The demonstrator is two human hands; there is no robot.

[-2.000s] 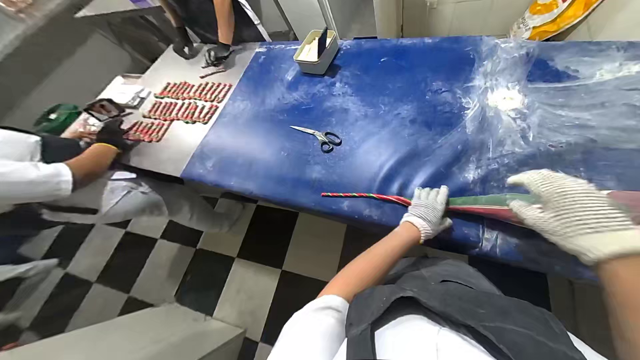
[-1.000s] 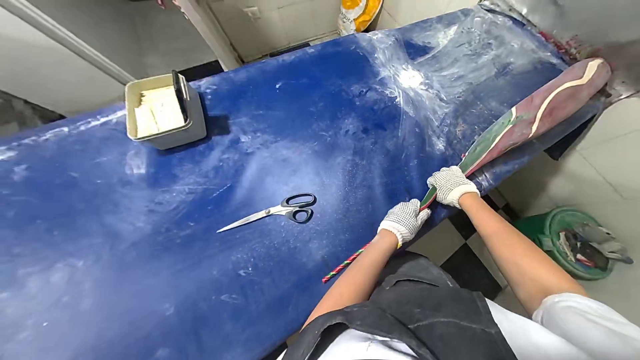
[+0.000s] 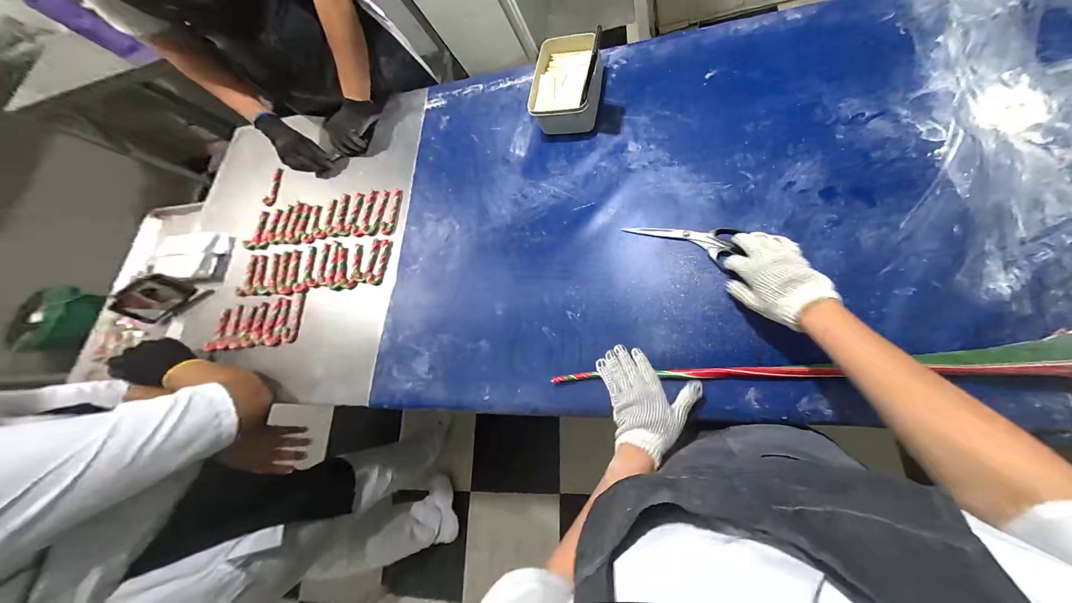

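My left hand (image 3: 643,400), in a white knitted glove, lies flat with spread fingers over the thin end of a red, green and white candy rope (image 3: 754,373). The rope's twisted tip sticks out to the left of the hand, and its thicker part runs off the right edge. My right hand (image 3: 772,272), gloved the same way, is at the handles of the metal scissors (image 3: 670,234), whose blades point left. The fingers touch the dark handle loops; whether they close around them cannot be told.
A box of pale sticks (image 3: 568,105) stands at the blue table's (image 3: 502,318) far edge. Left, striped candy canes (image 3: 322,219) lie in rows on a pale surface (image 3: 335,368). Two co-workers stand there, one with black-gloved hands (image 3: 322,142) at the far side, one nearer with a dark glove (image 3: 149,362).
My right hand has left the candy rope and come to the scissors' handles. My left hand is now flat near the rope's thin end. The view has swung back left.
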